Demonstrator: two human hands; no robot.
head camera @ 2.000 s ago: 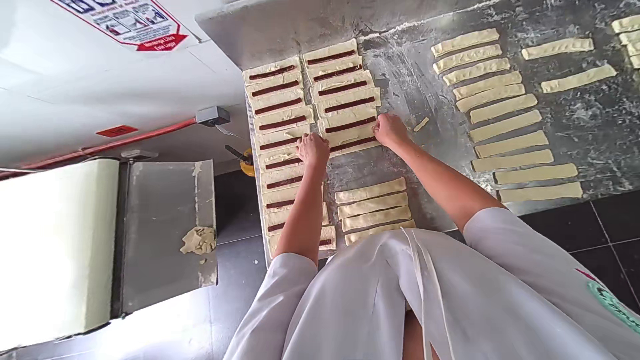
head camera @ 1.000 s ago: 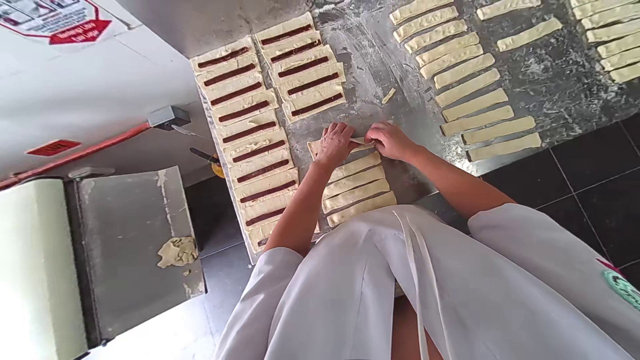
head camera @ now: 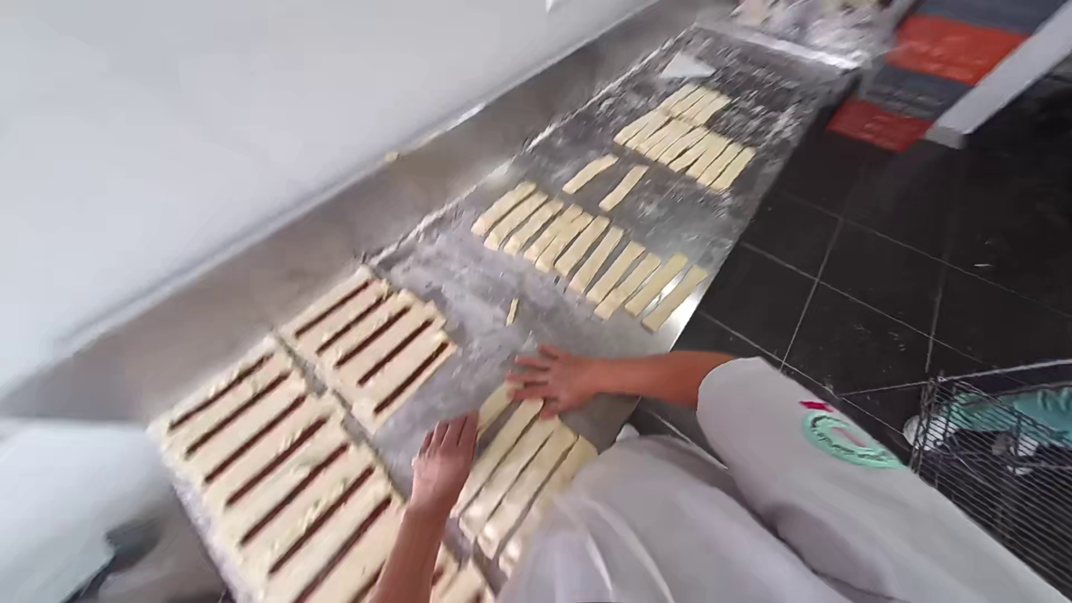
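My left hand [head camera: 444, 461] lies flat with its fingers together at the left end of a group of plain dough strips [head camera: 523, 461] near my body. Over the far end of the same strips is my right hand [head camera: 557, 381], fingers spread, nothing held in it. Left of my hands, dough pieces with dark red filling bars [head camera: 276, 469] lie in a long row, and a shorter row of filled pieces [head camera: 373, 343] sits beyond it. A small dough scrap [head camera: 512, 311] rests on the floured steel table [head camera: 469, 285].
More plain dough strips [head camera: 586, 247] lie farther along the table, with another batch [head camera: 687, 138] past them. A wall and steel backsplash [head camera: 419, 180] border the left side. A wire rack [head camera: 980, 469] stands at right; red and grey crates [head camera: 955, 50] are at the far end.
The view has swung right along the table. My hands, earlier together on a dough piece at the near strips, are now apart, the right one with spread fingers.
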